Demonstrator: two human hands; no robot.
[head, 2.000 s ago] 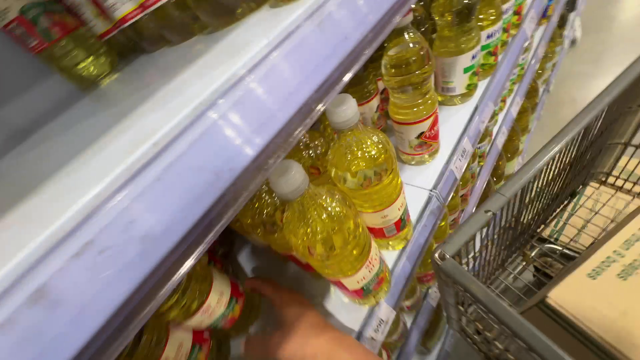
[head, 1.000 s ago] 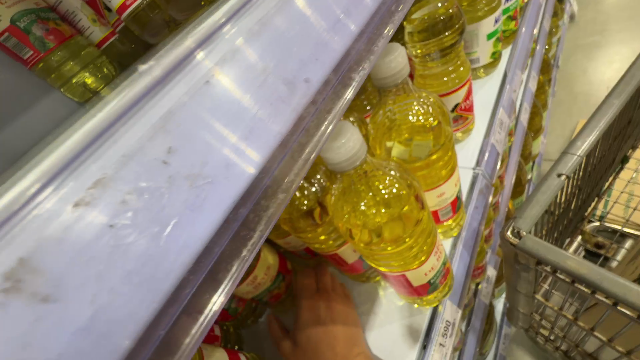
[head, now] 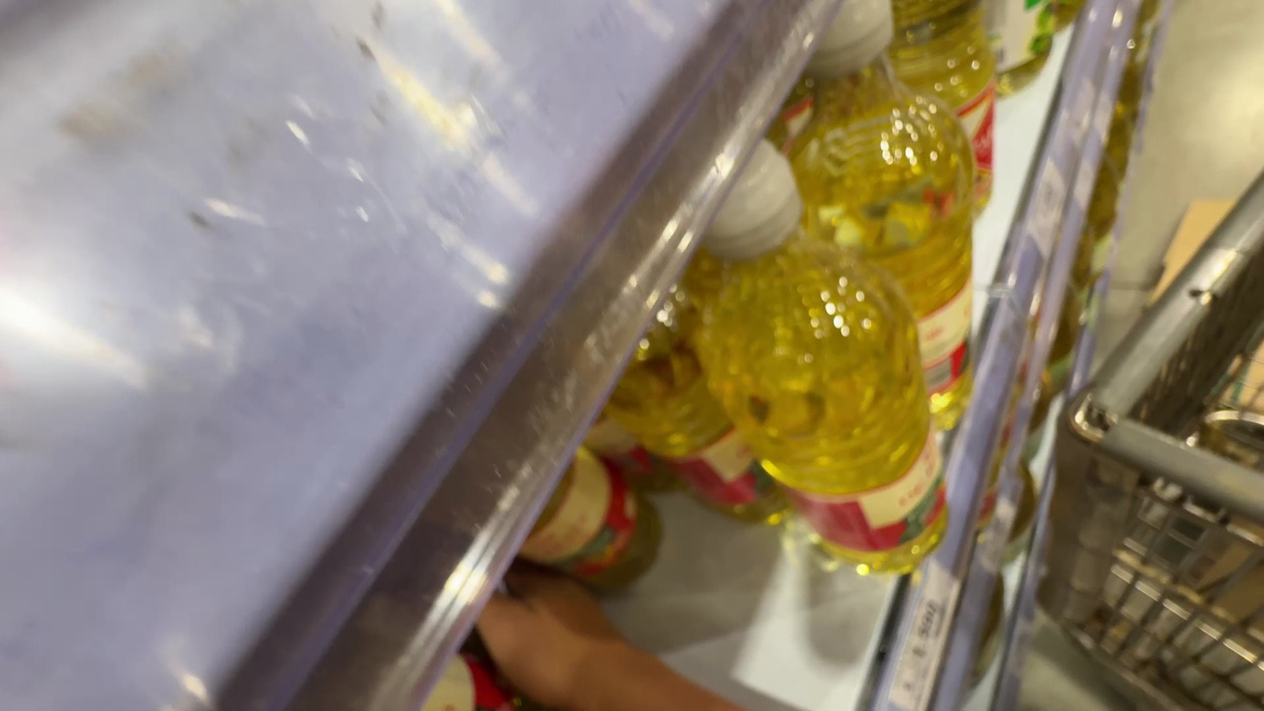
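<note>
My right hand (head: 553, 632) reaches in from the bottom of the view, under the edge of the upper shelf (head: 395, 494). Its fingertips are hidden behind that edge and among the bottles, so its grip cannot be made out. Just above it is an oil bottle (head: 592, 518) with a red and cream label; part of another bottle (head: 459, 686) shows below it. Closer to the shelf front stands a clear bottle of yellow oil (head: 829, 395) with a white cap (head: 755, 202), and a similar bottle (head: 889, 207) stands behind it. My left hand is out of view.
The upper shelf covers the left half of the view. A price strip (head: 923, 632) runs along the lower shelf's front edge. At the right is a metal wire shopping cart (head: 1175, 454), with floor (head: 1185, 128) beyond it.
My right hand has gone deeper under the upper shelf, its fingers now hidden where they showed one second ago. The view has moved closer to the shelf.
</note>
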